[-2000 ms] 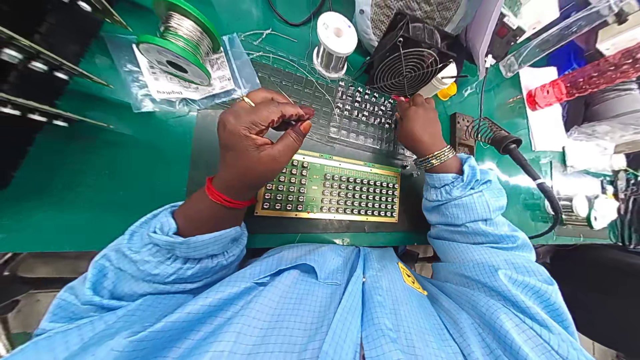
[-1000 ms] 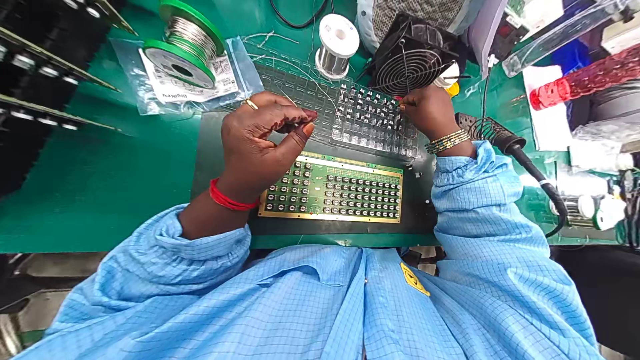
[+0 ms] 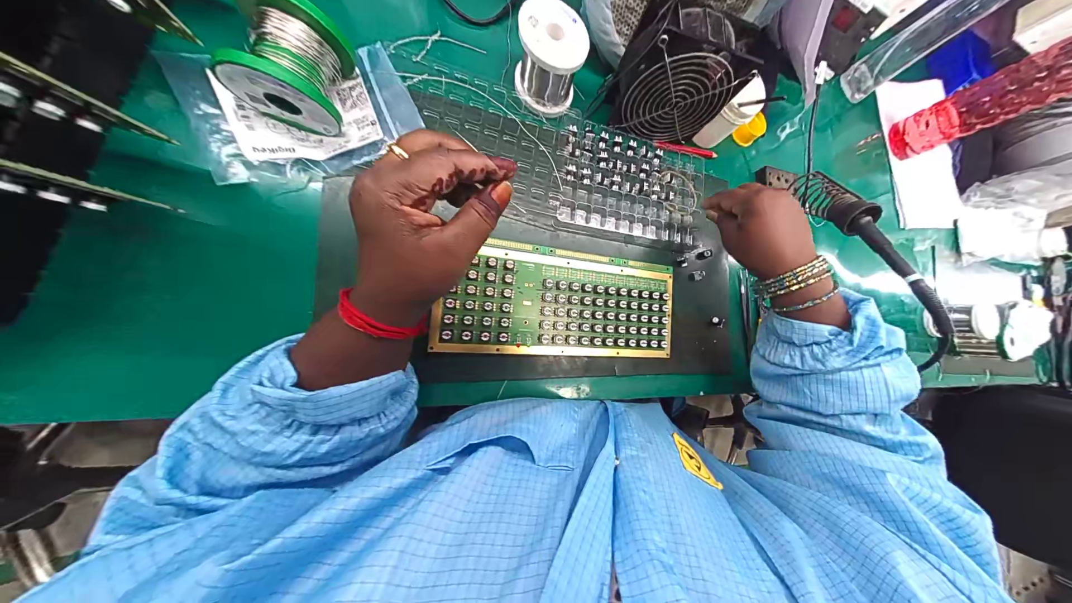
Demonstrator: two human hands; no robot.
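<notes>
A green printed circuit board (image 3: 536, 310) with rows of small round black-and-silver components lies on a dark mat (image 3: 703, 335). Behind it is a clear plastic component tray (image 3: 502, 126), its right part filled with small black parts. My left hand (image 3: 427, 218) hovers over the board's upper left corner, thumb and fingertips pinched; whether something small is between them cannot be told. Just right of the tray, my right hand (image 3: 762, 226) has its fingers drawn together, the tips partly hidden. A few loose small components (image 3: 697, 275) rest on the mat below and left of it.
A green solder wire spool (image 3: 293, 63) sits on a clear bag at back left. A white spool (image 3: 551, 54), a fan with a wire guard (image 3: 674, 96) and a red pen (image 3: 687, 150) are behind the tray. The soldering iron (image 3: 871, 226) rests in its coil holder at right.
My right hand has moved from the tray's upper right edge to the right and toward me. My left hand stays pinched in about the same place.
</notes>
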